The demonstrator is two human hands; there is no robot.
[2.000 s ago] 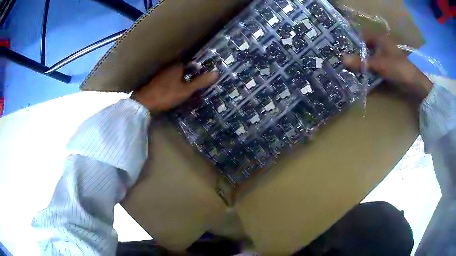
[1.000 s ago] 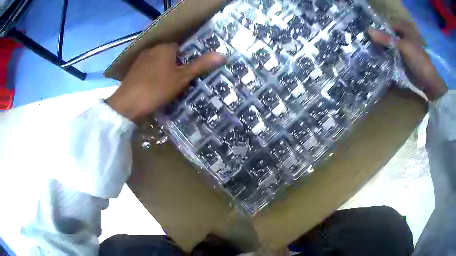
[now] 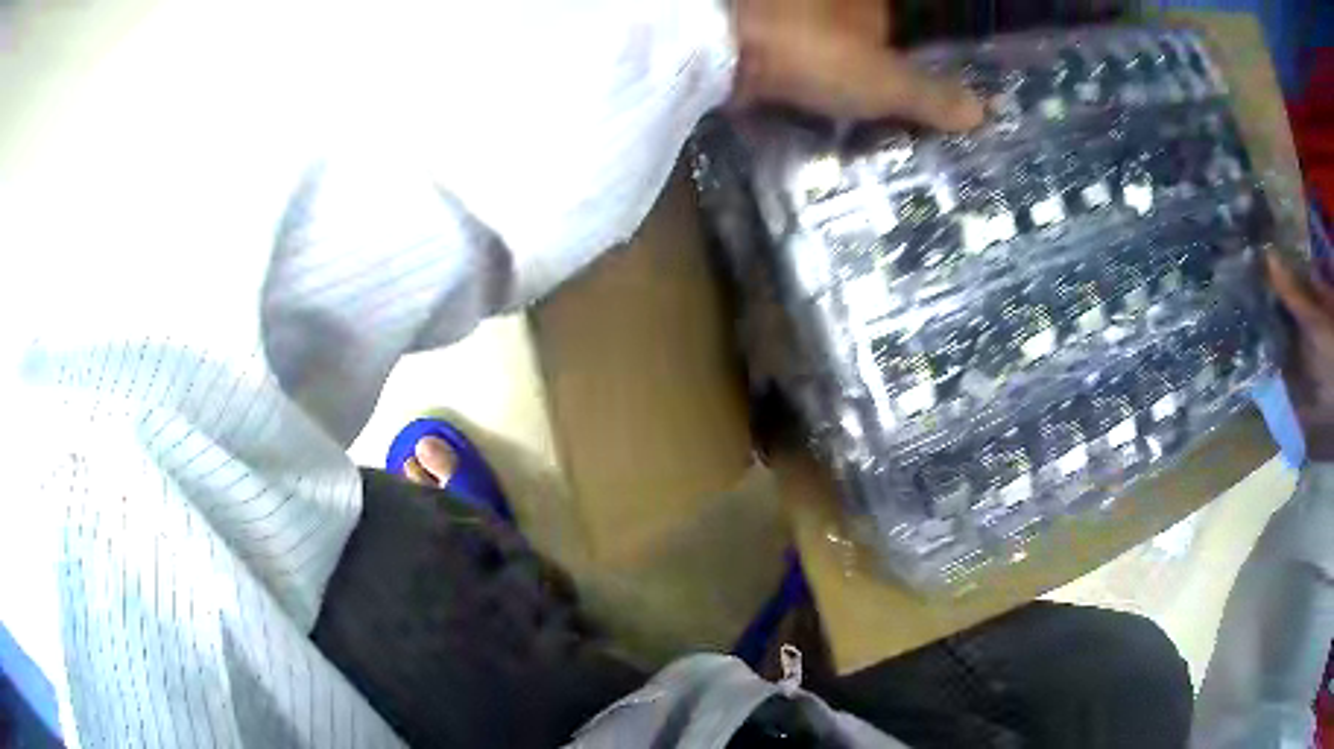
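Note:
A thick wrapped tray stack (image 3: pixel 1024 293) with dark modules and silver-white patches in rows of pockets is at the upper right, blurred and shiny under clear film. My left hand (image 3: pixel 856 66) grips its upper left edge, thumb on top. My right hand (image 3: pixel 1302 307) is at its right edge, partly cut off by the picture's rim. The stack is tilted above the open brown carton (image 3: pixel 644 381), whose flaps show to the left, below and at the upper right. The carton's inside is mostly hidden by the stack.
My legs in dark trousers (image 3: pixel 454 615) are just below the carton. A foot in a blue slipper (image 3: pixel 454 465) stands on the cream floor (image 3: pixel 515 395) left of the carton flap. Red and blue things show at the far right edge.
The view has swung left and down, so stack and carton now appear further right. The stack looks thicker, with its left side visible. Both hands remain on it.

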